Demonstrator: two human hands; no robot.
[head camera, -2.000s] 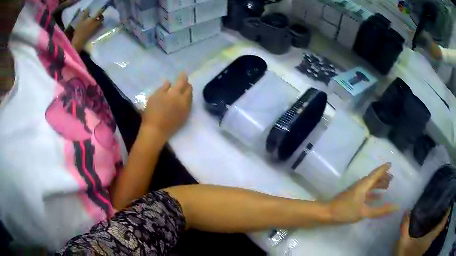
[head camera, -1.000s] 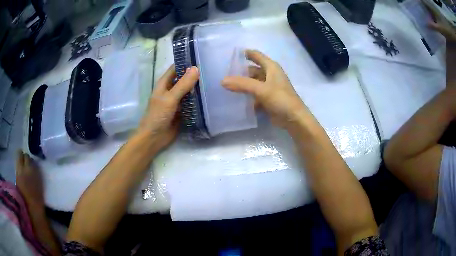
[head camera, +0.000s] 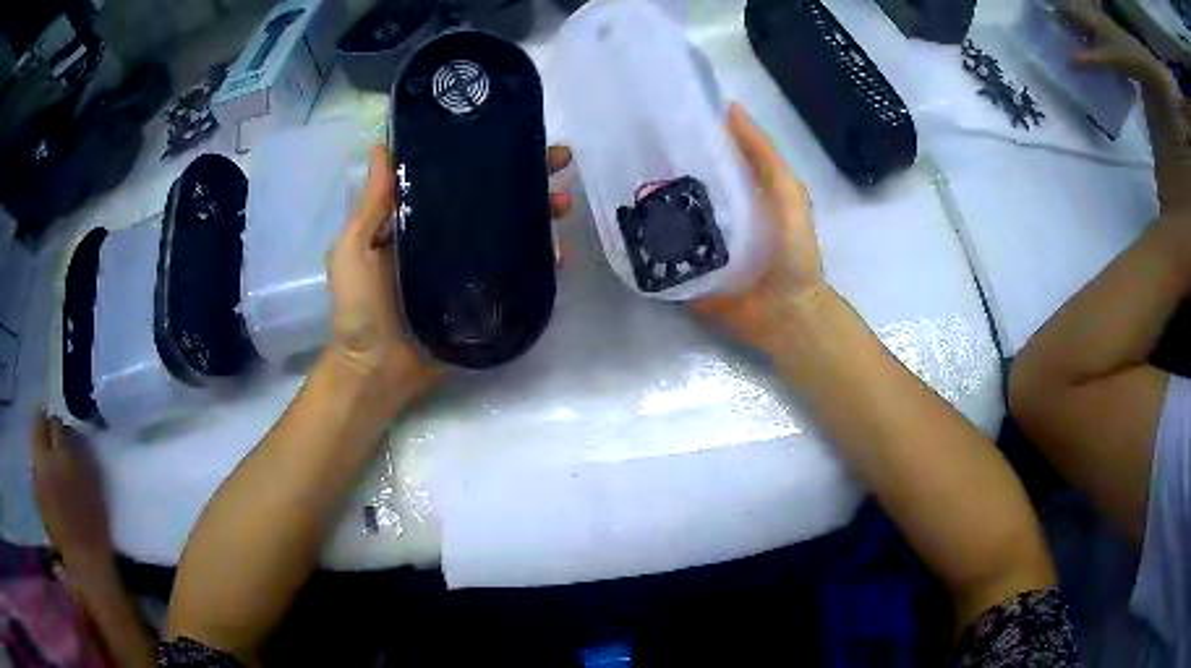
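Observation:
My left hand (head camera: 359, 281) holds a glossy black oblong cover (head camera: 473, 196) upright, its face with a round grille at the top and small white marks on its left side towards me. My right hand (head camera: 784, 242) holds a milky translucent oblong housing (head camera: 634, 98) from its right side, open end towards me. A small black fan (head camera: 674, 235) sits inside the housing's lower end, with a bit of reddish wire above it. The cover and housing are side by side, apart.
Black covers (head camera: 206, 268) with translucent housings (head camera: 294, 235) stand at left. A black ribbed unit (head camera: 836, 91) lies at back right. A carton (head camera: 277, 65), black cups (head camera: 385, 39) and spiky black parts (head camera: 999, 89) are behind. Other people's arms (head camera: 1104, 339) show at both sides.
A second ago both hands were on the joined unit. Now the black cover and the housing are separated, one in each hand, and turned upright with the fan showing.

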